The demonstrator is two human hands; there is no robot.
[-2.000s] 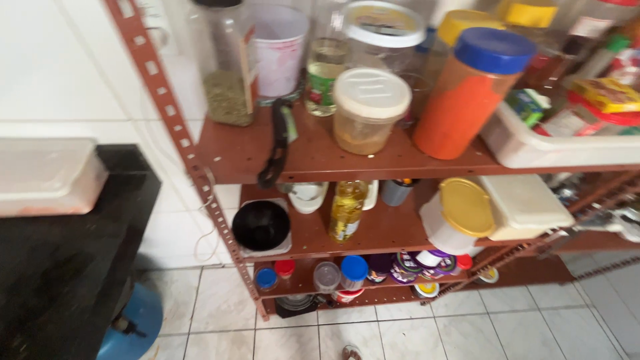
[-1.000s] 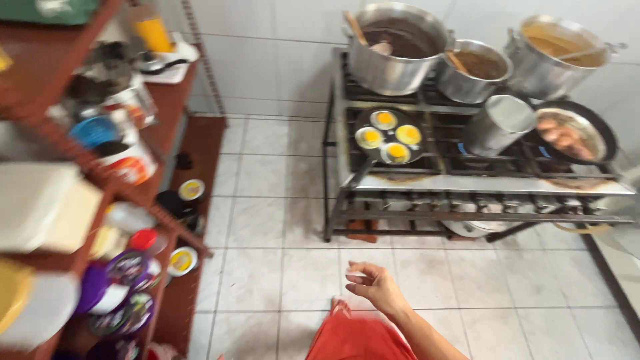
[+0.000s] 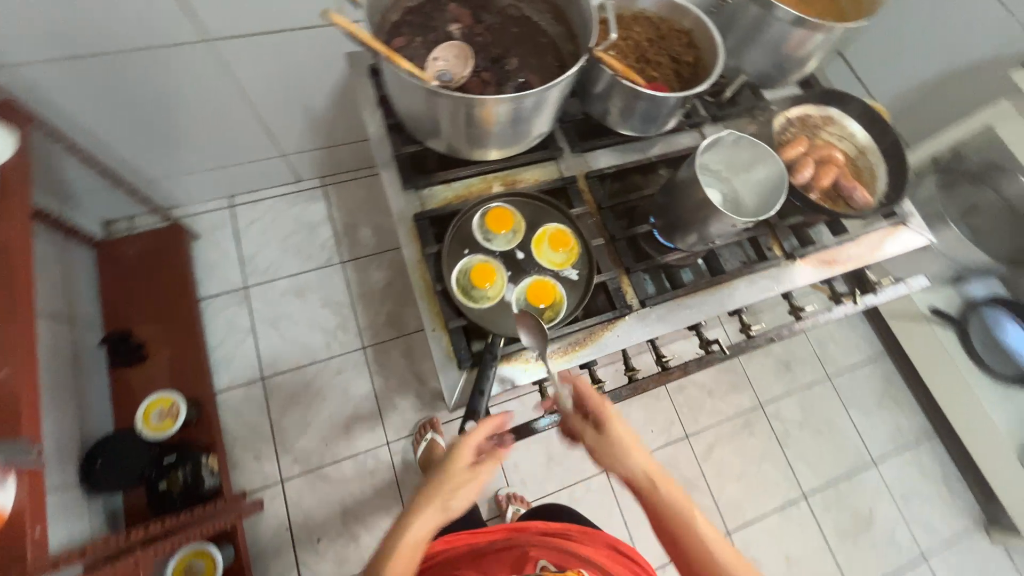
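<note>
My right hand (image 3: 588, 420) holds a metal spoon (image 3: 534, 334), its bowl over the near edge of a four-cup egg pan (image 3: 518, 250). An egg with an orange yolk (image 3: 482, 274) lies in each cup. My left hand (image 3: 472, 460) is beside the end of the pan's black handle (image 3: 482, 384), fingers partly spread; blur hides whether they touch it. The pan rests on a gas stove's grate.
Behind stand a large aluminum pot (image 3: 488, 120) with a ladle and a smaller pot (image 3: 640, 108). A metal pot (image 3: 740, 180) sits over a blue flame, beside a frying pan of sausages (image 3: 840, 152). Red shelving (image 3: 156, 296) is at left, a counter (image 3: 952, 344) at right.
The view has swung from the shelves to the stove and come closer. Both hands now reach toward the egg pan, and a spoon shows in my right hand.
</note>
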